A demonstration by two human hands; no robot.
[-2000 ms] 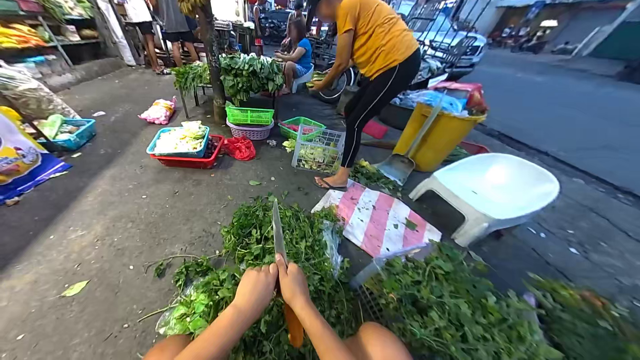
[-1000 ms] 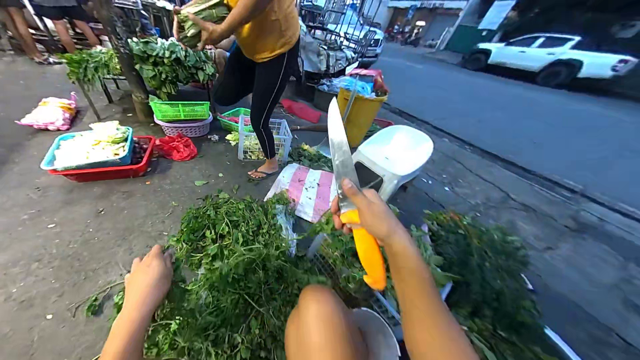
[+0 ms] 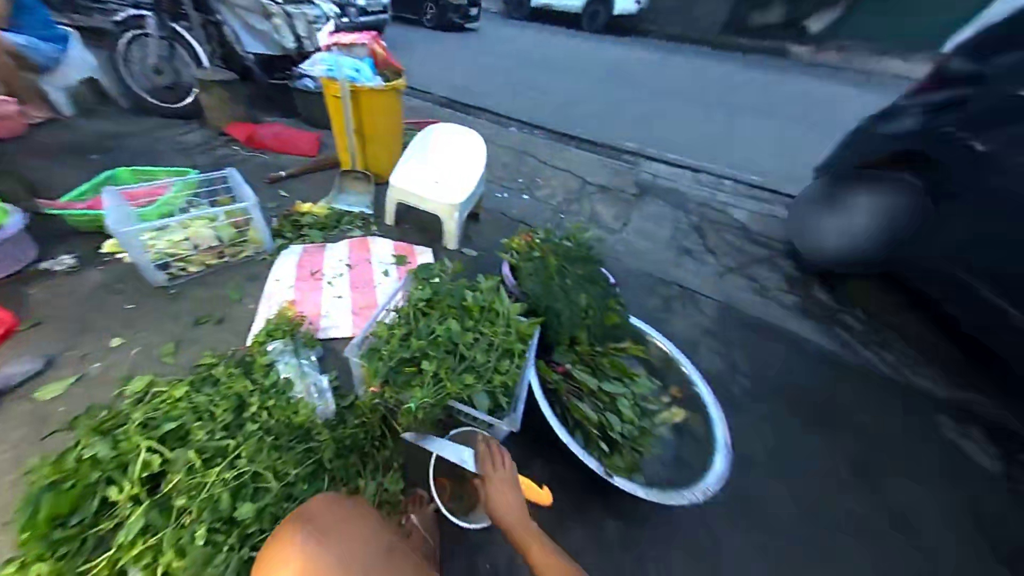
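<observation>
My right hand (image 3: 498, 480) is on a kitchen knife (image 3: 445, 450) with a yellow-orange handle, above a small white-rimmed bucket (image 3: 434, 480) between my foot and a large basin. The blade points left; how the fingers wrap it is partly hidden. My left hand is out of view. A big heap of leafy green stalks (image 3: 200, 456) lies on the ground at left, beside my knee. Beyond the bucket, a plastic crate (image 3: 518, 400) is filled with leafy greens (image 3: 448, 336). The metal-rimmed round basin (image 3: 716, 432) holds liquid and more leafy bunches (image 3: 608, 392).
A pink-and-white striped sack (image 3: 344, 280) lies past the crate. Farther off stand a white plastic stool (image 3: 444, 168), a yellow bin (image 3: 380, 120) with a dustpan (image 3: 352, 192), and a crate of trimmings (image 3: 192, 232). A dark vehicle (image 3: 936, 200) is at right. A seated person is partly visible at upper left.
The view has swung right and down. My right hand has lowered the knife from upright to above the bucket. My left hand, seen over the greens a second ago, has left the view.
</observation>
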